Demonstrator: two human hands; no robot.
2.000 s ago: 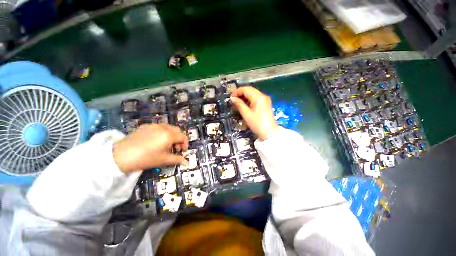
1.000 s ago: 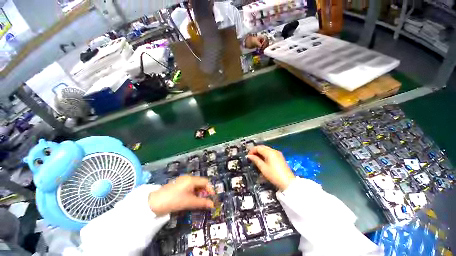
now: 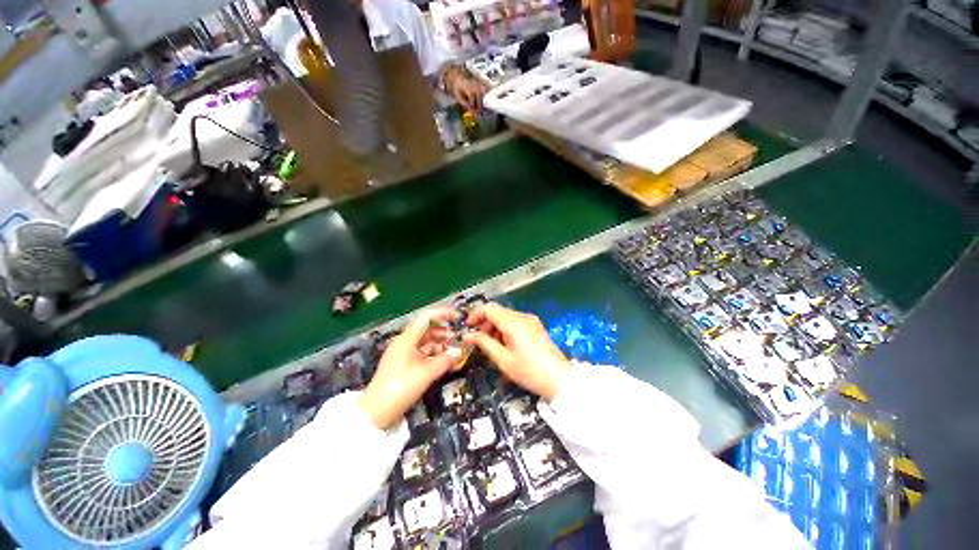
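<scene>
My left hand [image 3: 413, 363] and my right hand [image 3: 517, 346] meet over the far edge of the blister tray. Their fingertips hold a small electronic module [image 3: 459, 335] between them, mostly hidden by the fingers. The blister tray [image 3: 468, 473] lies in front of me, with dark square parts with whitish centres in its pockets. My forearms and hands cover parts of the tray.
A light-blue fan [image 3: 127, 462] stands at left. Blue pieces [image 3: 580, 335] lie right of my hands. A second filled tray [image 3: 751, 295] and a blue-filled tray [image 3: 821, 483] are at right. Loose modules [image 3: 346, 299] lie on the green belt. A white tray [image 3: 617, 107] sits beyond; a person's hand [image 3: 464, 86] shows behind.
My left hand has moved from over the tray's left-middle to join my right hand at the far edge. Both now hold a module. The camera view has also tilted up and turned.
</scene>
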